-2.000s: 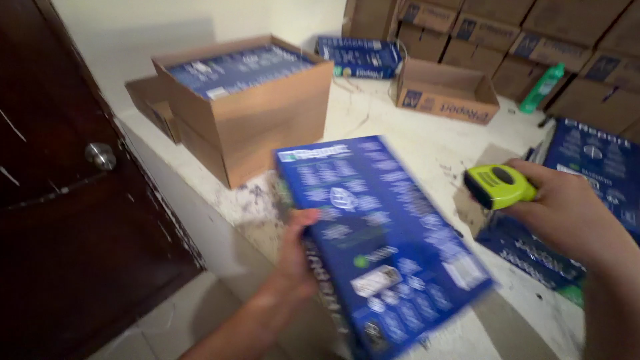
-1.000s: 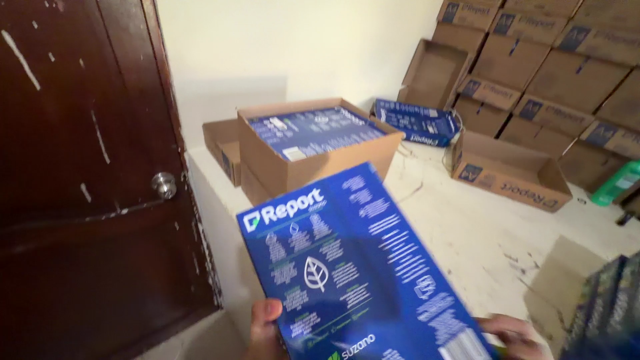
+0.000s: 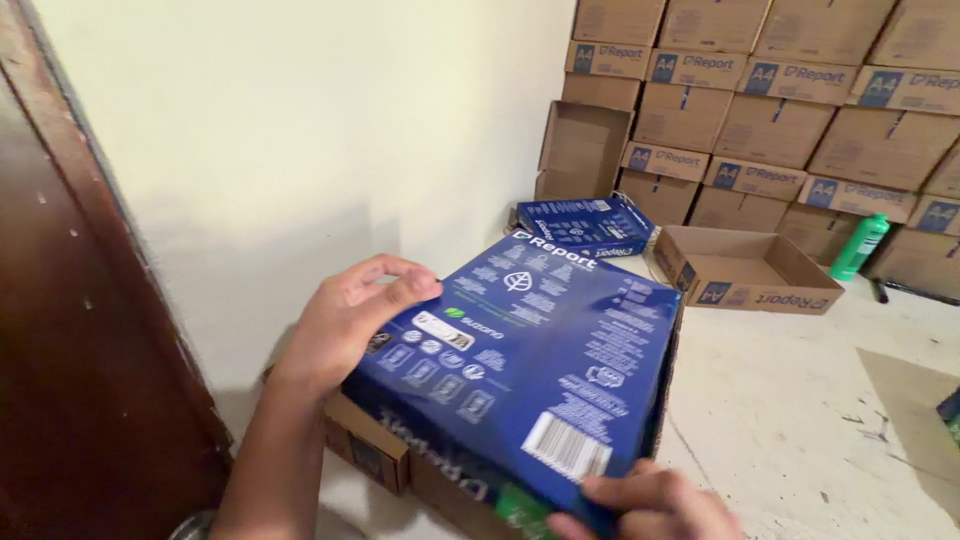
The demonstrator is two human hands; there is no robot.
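Note:
A blue-wrapped Report paper ream (image 3: 555, 330) lies tilted over the open top of a cardboard box (image 3: 442, 495), with its printed back face up. My left hand (image 3: 360, 307) is at the ream's left edge, thumb and fingers bent; whether it grips is hard to tell. My right hand (image 3: 652, 502), slightly blurred, has hold of the ream's near right corner beside the barcode. The ream hides the inside of the box. No tape dispenser or cutter shows in either hand.
Beyond the box lie more blue reams (image 3: 585, 225) and a cardboard lid (image 3: 750, 277). A green bottle (image 3: 859, 247) stands near stacked A4 cartons (image 3: 780, 127). A brown door (image 3: 90, 322) is at the left, beside a pale wall.
The ream, earlier held up in front of the box, is now over the box's open top. The yellow-green tool seen in my right hand two seconds ago is out of sight. The view has shifted.

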